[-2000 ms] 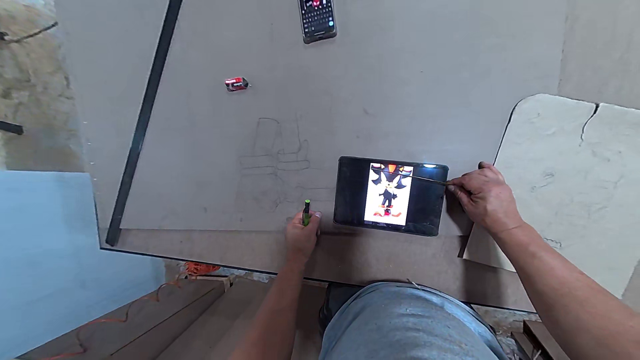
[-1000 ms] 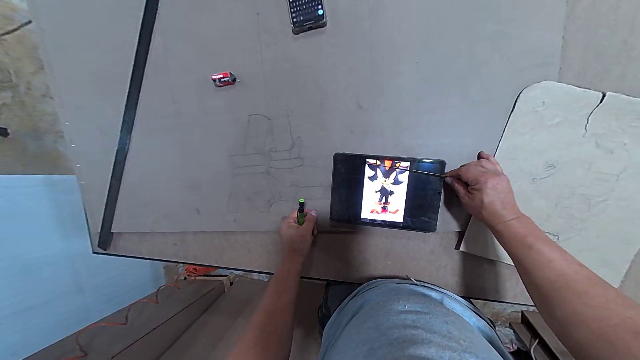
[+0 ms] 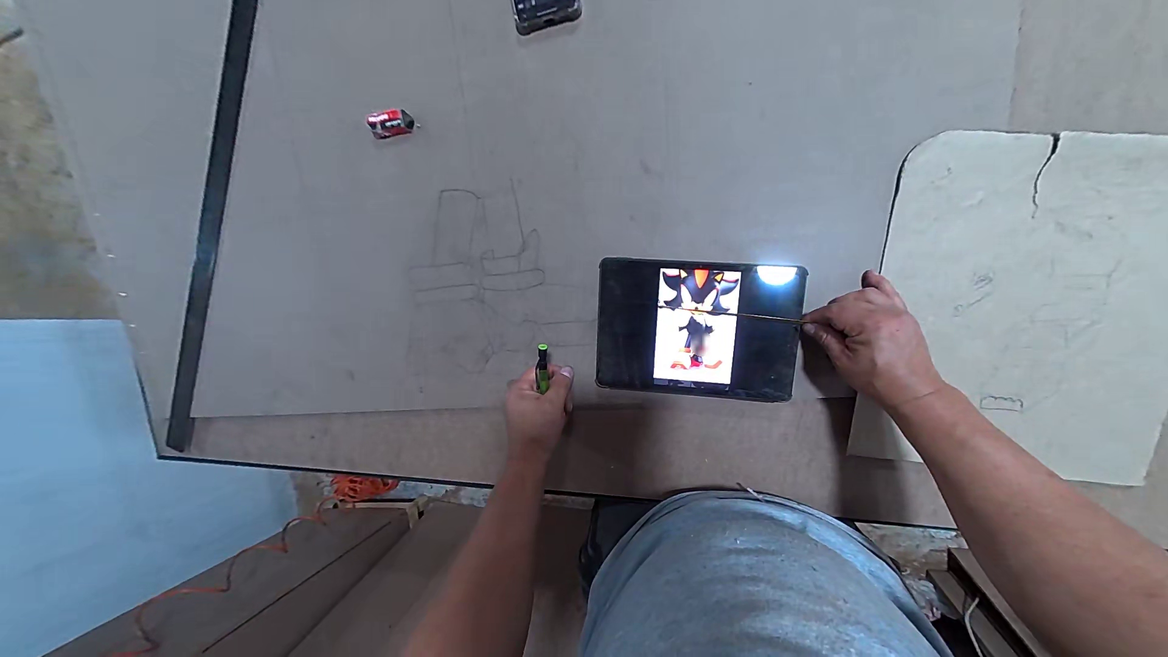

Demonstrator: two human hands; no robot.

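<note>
My left hand (image 3: 538, 411) is closed around a green and black marker or pen (image 3: 543, 370) at the near edge of a large grey-brown sheet (image 3: 319, 347). Faint line drawings (image 3: 493, 265) lie on the sheet above that hand. To its right is a black tablet (image 3: 627, 328), whose screen shows a black and red cartoon character. My right hand (image 3: 871, 338) pinches a thin stick-like tool (image 3: 766, 318) that points left across the screen, over the picture. What kind of tool it is, I cannot tell.
A black flat bar (image 3: 214, 210) lies along the left. A small red and black object (image 3: 391, 123) and a dark phone (image 3: 546, 14) lie farther back. At the right is a cracked cream sheet (image 3: 1031, 319) with faint marks. An orange cord (image 3: 365, 486) hangs below the table's near edge.
The thin tool in my right hand has moved down over the picture, from the character's head area to around its face. My left hand still holds the green and black marker or pen.
</note>
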